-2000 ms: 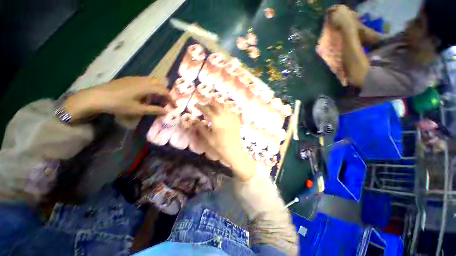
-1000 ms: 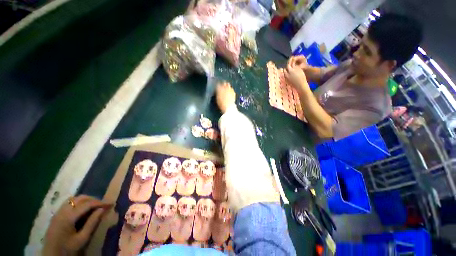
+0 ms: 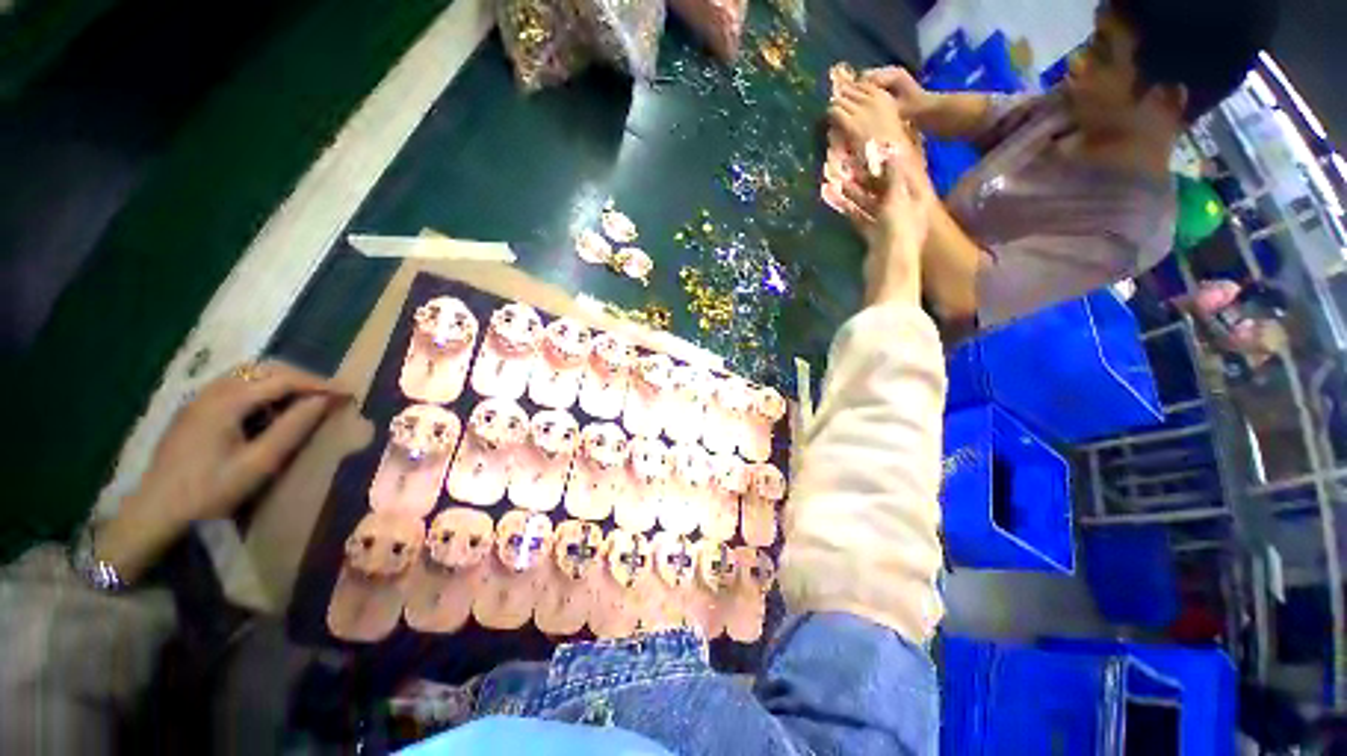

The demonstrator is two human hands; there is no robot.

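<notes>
Pink housings point(image 3: 495, 458) with round heads lie in three rows on a dark board point(image 3: 318, 591) with a tan border. Most heads in the near row show dark cross-like details. My left hand point(image 3: 222, 451) is at the board's left edge, thumb and forefinger tips close together; whether they hold something is unclear. My right hand point(image 3: 904, 207) is stretched far across the bench to the coworker's hands. A small pale pink piece point(image 3: 878, 157) shows at its fingertips, but whether it is gripped cannot be told.
Loose round pieces point(image 3: 613, 244) and a pale strip point(image 3: 429, 248) lie beyond the board. Brass-coloured point(image 3: 706, 303) and silver bits point(image 3: 753, 180) are scattered farther right. Clear parts bags point(image 3: 613, 33) are at the far end. A coworker point(image 3: 1064, 192) is opposite; blue bins point(image 3: 1056, 362) stand at right.
My right hand has moved from the scattered parts by the bags, rightward to the coworker's hands. My left hand stays at the board's left edge. The view has shifted, showing the near row.
</notes>
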